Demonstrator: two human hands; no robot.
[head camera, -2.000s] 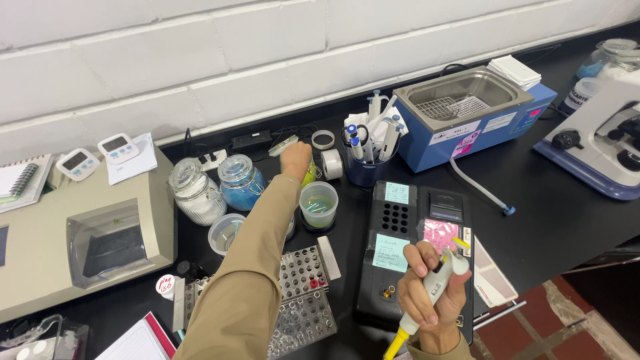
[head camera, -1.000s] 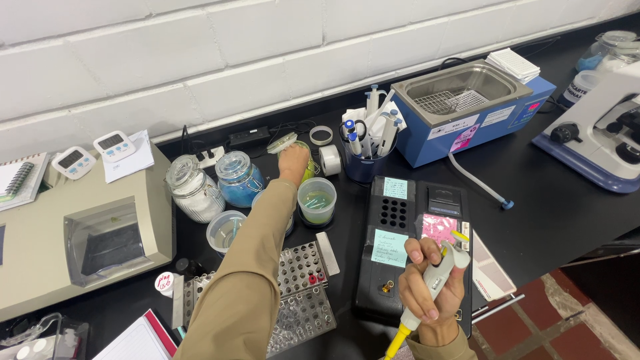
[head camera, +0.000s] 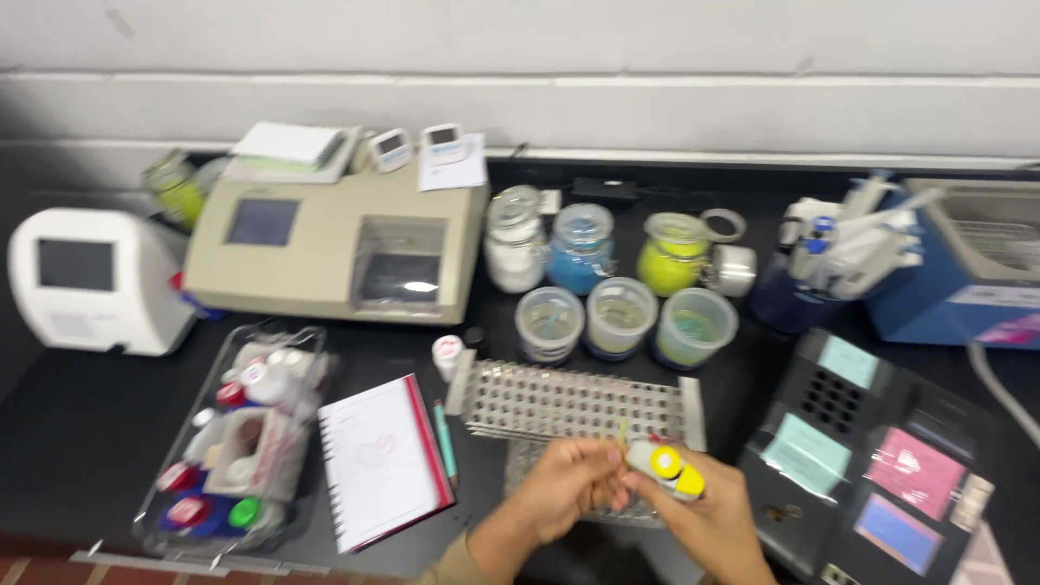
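Observation:
My right hand (head camera: 707, 504) is closed on a pipette (head camera: 665, 469) with a yellow top, held low in front of the metal tube rack. My left hand (head camera: 573, 487) meets it, its thumb and fingers pinching a small yellow pipette tip (head camera: 623, 435); blur hides how tip and pipette touch. Beyond the hands stands the perforated metal tube rack (head camera: 569, 398), with a clear rack partly hidden under them. A jar of yellow tips (head camera: 673, 256) stands behind, beside jars with blue (head camera: 582, 248) and white (head camera: 517, 240) contents. Several plastic cups (head camera: 696, 327) line up in front of the jars.
At left are a beige analyzer (head camera: 325, 244), a white device (head camera: 97, 280), a clear tray of bottles (head camera: 236, 447) and a notebook (head camera: 386, 463). At right stand a cup of pipettes (head camera: 829, 268), a blue water bath (head camera: 934, 301) and a black block device (head camera: 812, 504).
My left hand has left the yellow jar and come back to my right hand, with a yellow tip in its fingers. The view has swung left.

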